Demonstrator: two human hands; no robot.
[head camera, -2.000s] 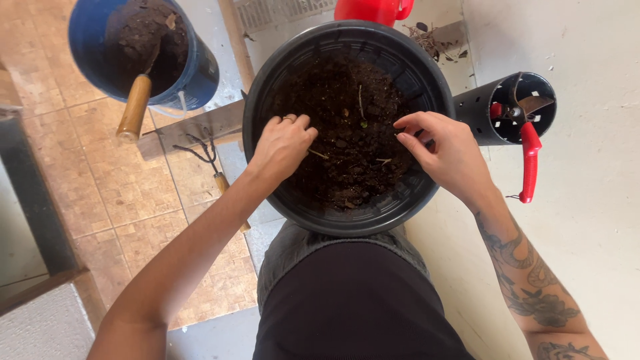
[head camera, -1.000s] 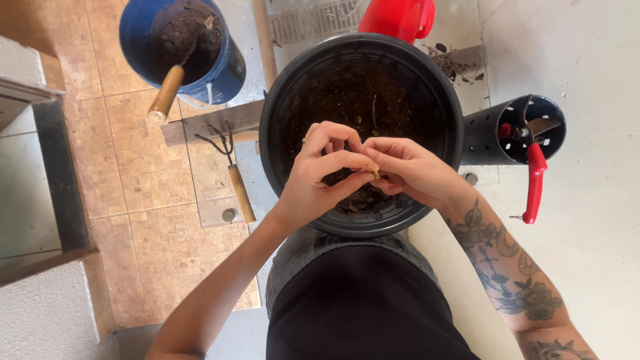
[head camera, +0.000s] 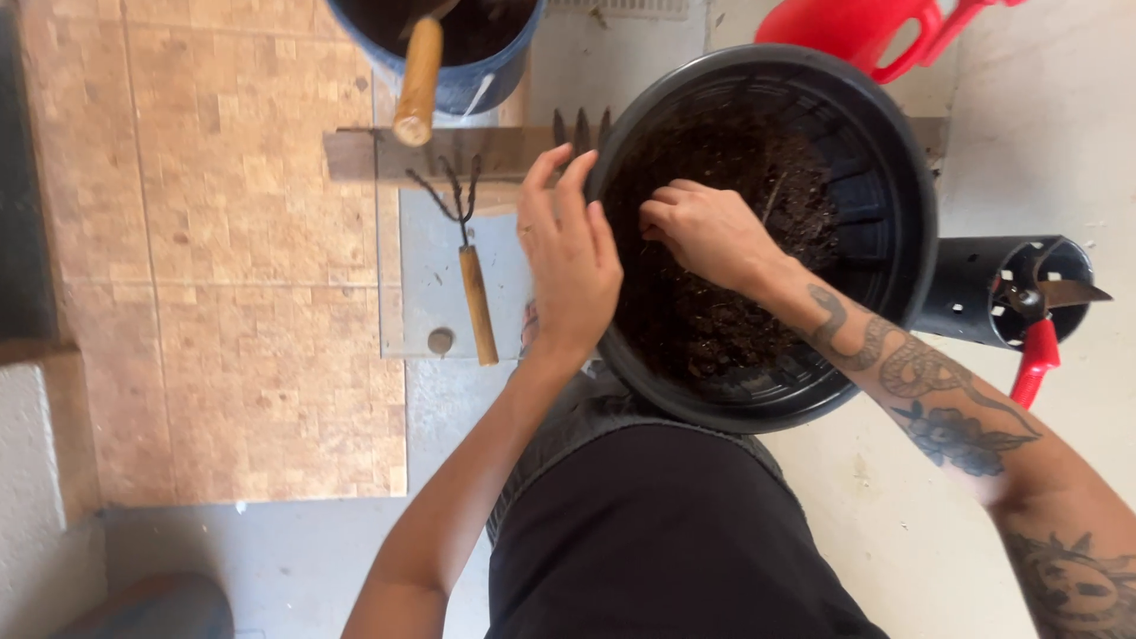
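Observation:
A round black plastic pot (head camera: 919, 222) holds dark potting soil (head camera: 728, 328), with a thin pale stem (head camera: 774, 191) lying on it. My right hand (head camera: 710, 232) reaches into the left part of the pot, fingers bent together and pointing down at the soil; whether something is pinched under them is hidden. My left hand (head camera: 572, 253) is at the pot's left rim, outside the soil, fingers apart and nothing seen in it.
A hand cultivator (head camera: 477, 302) with a wooden handle lies left of my left hand. Beyond stands a blue bucket (head camera: 484, 84) with a wooden-handled tool (head camera: 419, 84). A red plastic jug (head camera: 843, 31) is behind the pot. Red-handled pruning shears (head camera: 1037, 351) rest in a perforated black cylinder (head camera: 963, 288) at right.
My hands, together over the pot a second ago, have parted. The left has moved out to the rim, and the right has gone to the soil at left. The view has shifted left.

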